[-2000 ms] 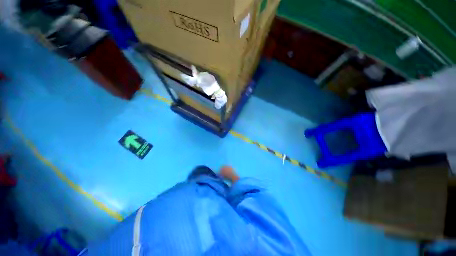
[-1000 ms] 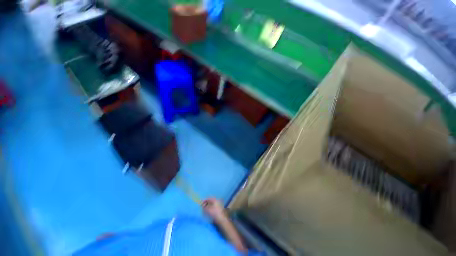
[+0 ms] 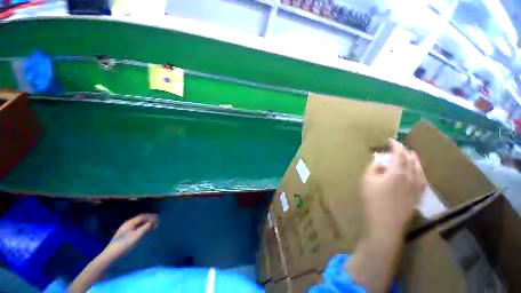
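Observation:
A tall brown carton (image 3: 320, 200) with raised flaps stands right of centre, against the green bench. My right hand (image 3: 394, 177), bare and blurred, is over its opening. Its fingers are curled around a thin white piece (image 3: 431, 203), which shows at the fingertips and below the hand. The hand hides part of the piece and the carton's inside. My left hand (image 3: 134, 229), bare, is low on the left in front of the bench edge, fingers loosely bent, with nothing seen in it.
The green bench (image 3: 143, 149) runs across the view, with a yellow label (image 3: 166, 79) and crumpled blue film (image 3: 40, 71) at its back. A brown box (image 3: 17, 131) is at the left edge. A blue stool (image 3: 34, 234) is below. Another open carton (image 3: 457, 252) is lower right.
The view has turned to the right, to face the bench and cartons. My right hand has come into view over the carton. The trolley frame and floor markings are out of view.

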